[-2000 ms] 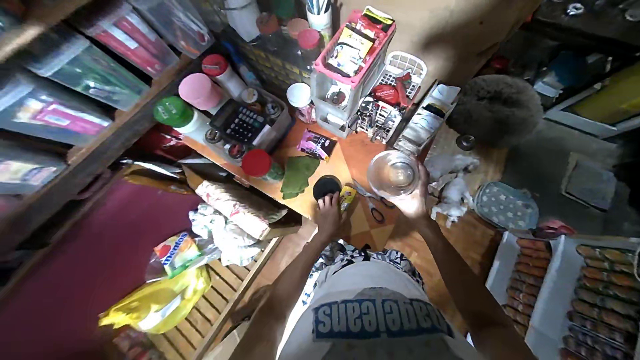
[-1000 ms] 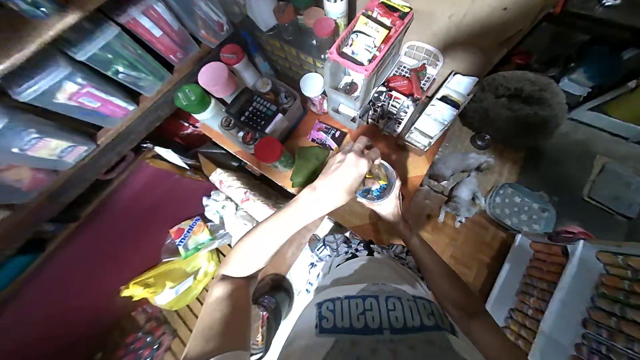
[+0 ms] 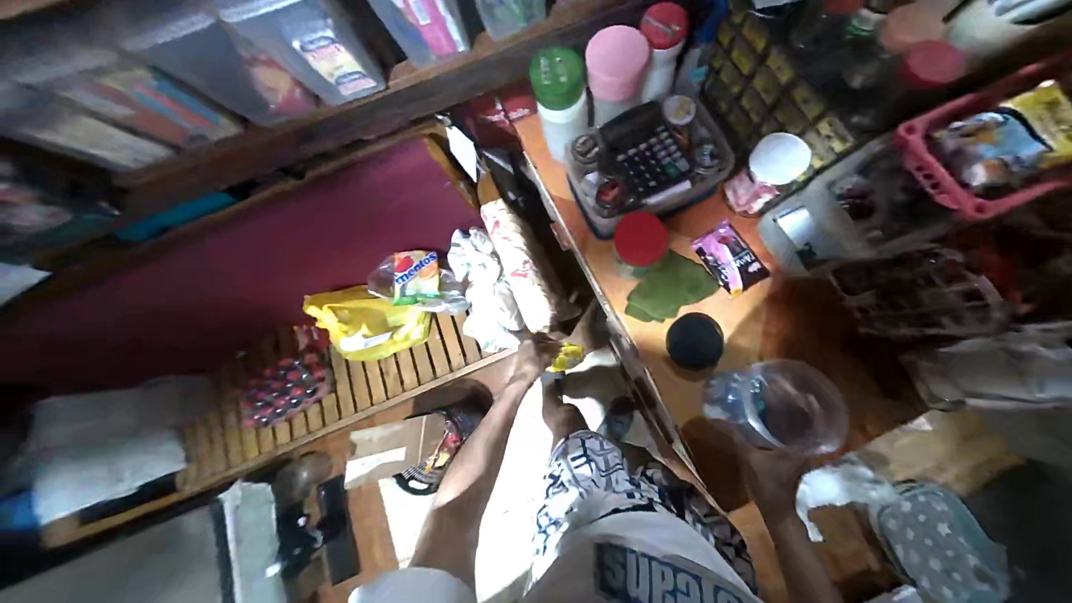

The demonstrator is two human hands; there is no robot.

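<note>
My left hand [image 3: 529,358] is lowered to the left of the table, closed on a small yellow packet [image 3: 568,358] that sticks out beside its fingers. My right hand [image 3: 766,469] holds a clear plastic jar [image 3: 783,406] tilted above the table; its mouth and contents are blurred. Just left of the jar, a round black lid [image 3: 694,341] lies on the wooden table [image 3: 649,342]. Beyond it are a green cloth-like piece [image 3: 674,287], a red-lidded jar [image 3: 641,239] and a purple and black sachet [image 3: 730,258].
A bin with a calculator [image 3: 649,159] stands at the table's back, beside green-, pink- and red-lidded containers. A slatted wooden bench [image 3: 402,360] at left holds a yellow plastic bag [image 3: 364,322] and a rolled patterned sheet [image 3: 519,264]. A pink basket [image 3: 946,176] is at right.
My left hand has moved from over the jar to the left, off the table. The jar in my right hand is now tilted. The view has turned left.
</note>
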